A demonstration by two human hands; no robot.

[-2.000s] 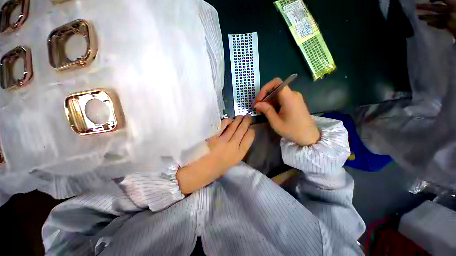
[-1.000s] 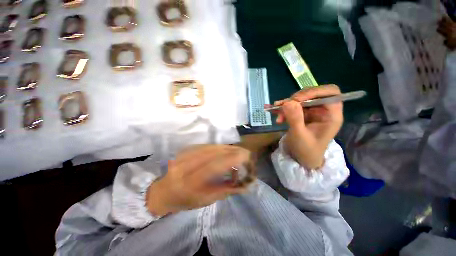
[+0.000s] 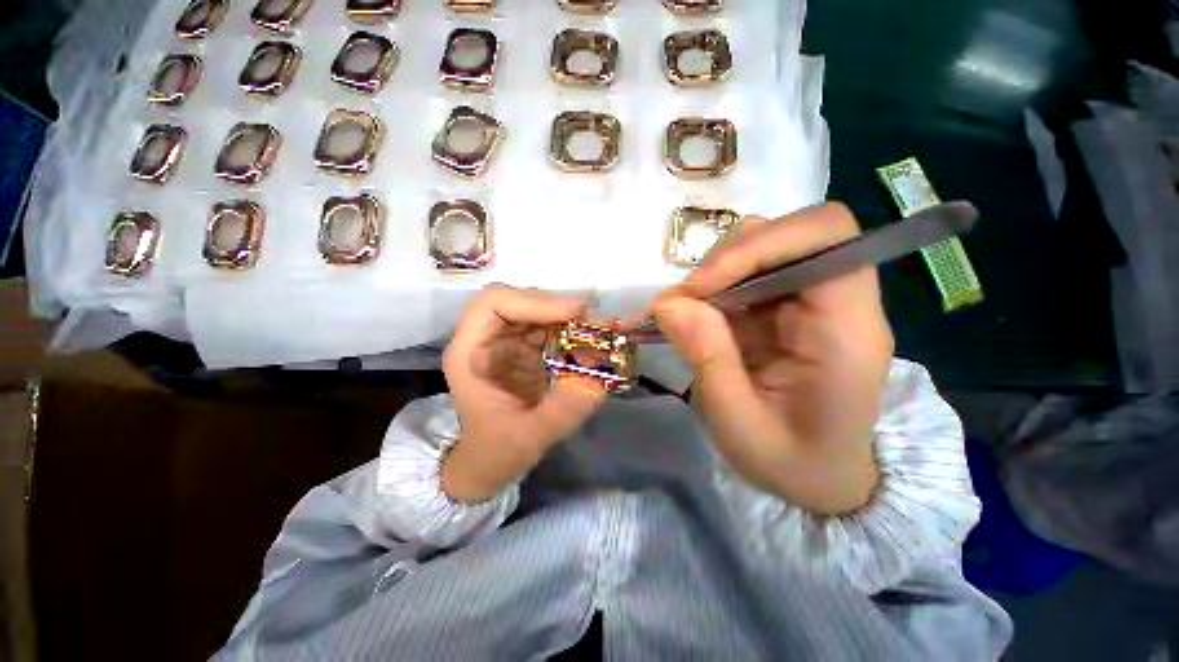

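My left hand (image 3: 511,388) holds a rose-gold watch case (image 3: 590,357) by its edges between thumb and fingers, above my lap, its open inner side facing up. My right hand (image 3: 795,349) grips grey tweezers (image 3: 840,263) like a pen. Their tip end is at the right upper edge of the held case. Whether the tip carries an adhesive piece is too small to tell. More watch cases (image 3: 700,149) lie in rows on the white foam sheets (image 3: 543,246). The pale adhesive sheet is not visible.
A green-yellow strip (image 3: 931,233) lies on the dark green bench (image 3: 892,117) at the right. Pale sheets (image 3: 1125,194) are at the far right edge. A blue bin (image 3: 1021,524) is at the lower right. Brown cardboard (image 3: 58,388) is at the left.
My left hand has left the adhesive sheet and now holds a watch case. My right hand has brought the tweezers from the sheet to that case. The view has shifted left over the foam.
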